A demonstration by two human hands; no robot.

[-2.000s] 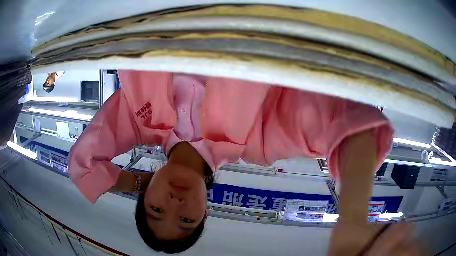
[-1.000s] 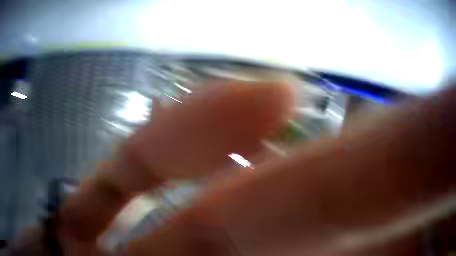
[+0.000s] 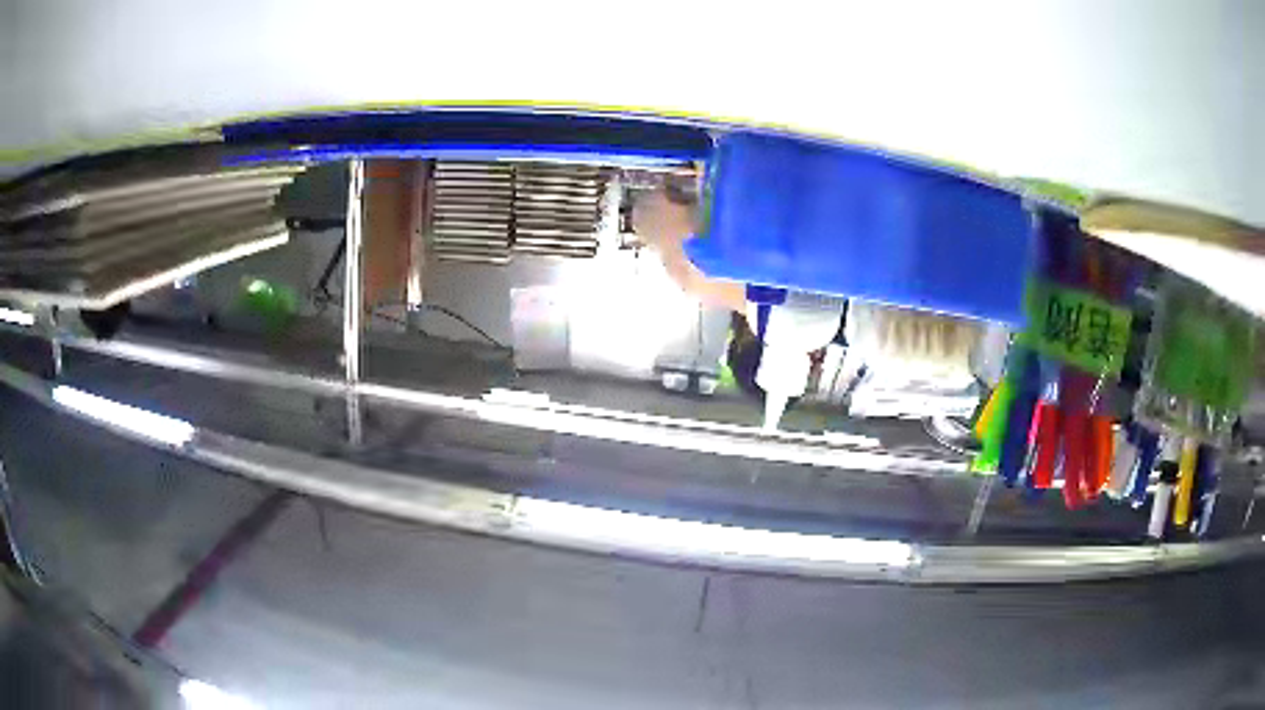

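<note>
The picture is upside down, with the pale tabletop [image 3: 624, 56] across the top. Neither of my hands shows. Nearest in view is a blue tray [image 3: 860, 222] at the table's edge. Clear cups with green labels [image 3: 1075, 326] stand right of it, full of coloured pens [image 3: 1068, 437]. A stack of layered boards [image 3: 153, 222] is at the left.
A small skin-coloured patch [image 3: 673, 236], perhaps part of a person, shows beside the tray. Stacked boards [image 3: 513, 208] and a white bottle-like thing [image 3: 791, 347] are behind. Metal rails and light tubes [image 3: 708, 534] cross below. A dark blur fills the lower left corner.
The view has swung round. The person in pink and the large blurred hand have left the picture. The blue tray, pen cups and board stacks now show more clearly.
</note>
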